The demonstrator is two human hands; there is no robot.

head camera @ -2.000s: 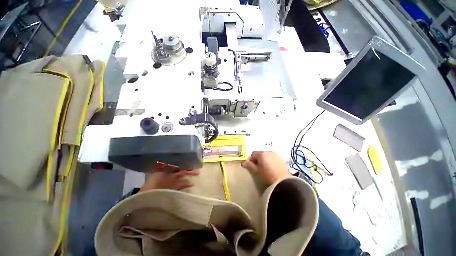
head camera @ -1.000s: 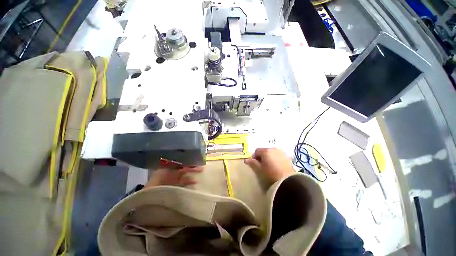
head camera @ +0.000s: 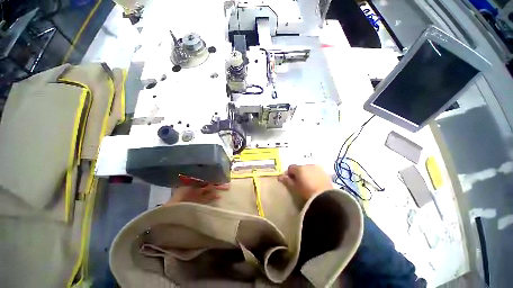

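A large beige cover lies rolled up over my lap, its flat end under the sewing machine. A yellow tape line runs along its middle. A yellow-edged clamp frame sits on the cover's end below the machine head, with a grey strip inside it. My left hand lies on the cover, fingers flat, partly behind the machine's dark front cover and the cover's rolled edge. My right hand rests on the cover at the frame's right corner, fingers bent; whether it pinches the fabric is unclear.
A stack of beige covers with yellow edges is at the left. A control screen stands at the right. Thin black cables loop on the table, with loose grey patches and a yellow strip beyond them.
The camera view has shifted slightly. An inner fold of the cover stands wider open. Both hands stay at the same places on the cover.
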